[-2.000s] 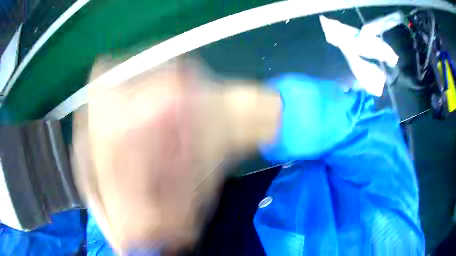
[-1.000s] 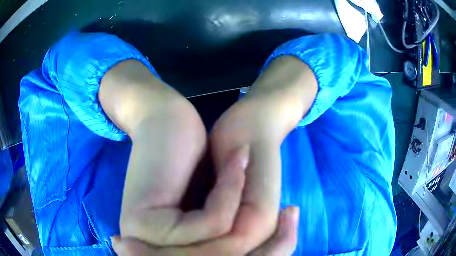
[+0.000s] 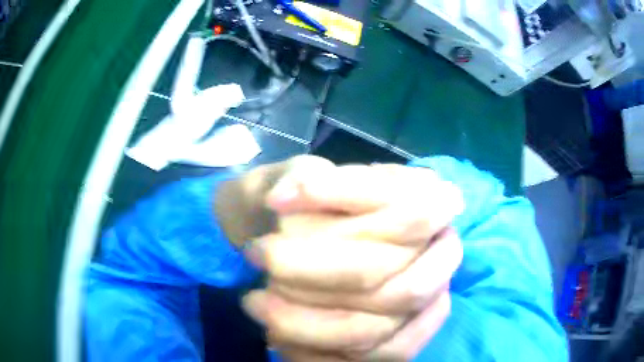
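My left hand and my right hand are clasped together in front of me, slightly blurred. The right hand's fingers wrap over the left hand, which is largely hidden. No object shows between them. Both wrists are covered by bright blue smock sleeves, the left sleeve and the right sleeve. Crumpled white wipes lie on the dark green mat beyond my left hand. A pale tube, perhaps a syringe, lies against them.
A green conveyor belt with a white edge rail runs along the left. At the top are a black controller, a yellow label and blue-handled pliers. A white machine stands top right, with a dark tray beside it.
The view has turned right, bringing the controller and white machine further into view. My hands, hanging low with bent wrists one second ago, are now clasped tightly and higher in the picture.
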